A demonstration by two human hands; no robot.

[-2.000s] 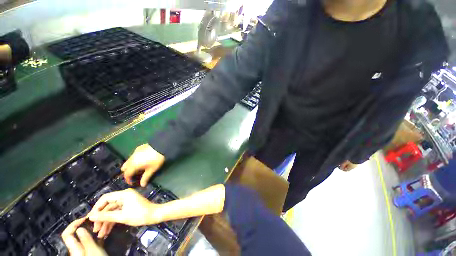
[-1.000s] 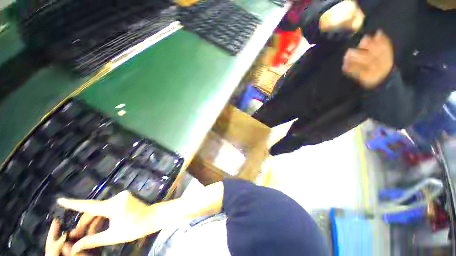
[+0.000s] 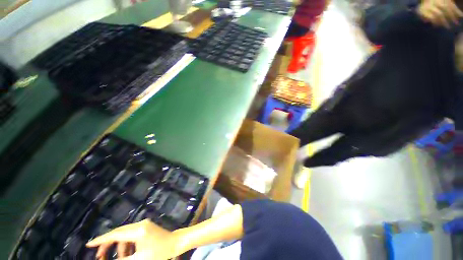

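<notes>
A black blister tray [image 3: 129, 177] with rows of pockets lies on the green bench in front of me; dark grey pieces, apparently housings, lie in its pockets. My right hand [image 3: 133, 240] is over the tray's near part at the bottom edge, with the forefinger stretched left and the other fingers bent. The picture's edge cuts it off, and blur hides whether it holds anything. My left hand is not in view.
A stack of black trays [image 3: 127, 63] and another tray [image 3: 228, 43] lie farther along the green bench [image 3: 195, 109]. Pale scraps [image 3: 150, 138] lie behind my tray. An open cardboard box [image 3: 274, 144] stands beside the bench. A person [image 3: 401, 96] in dark clothes is at the right.
The view has swung right and down. The other person's hand has left my tray and the person is now farther right. My left hand's fingers have gone out of the picture.
</notes>
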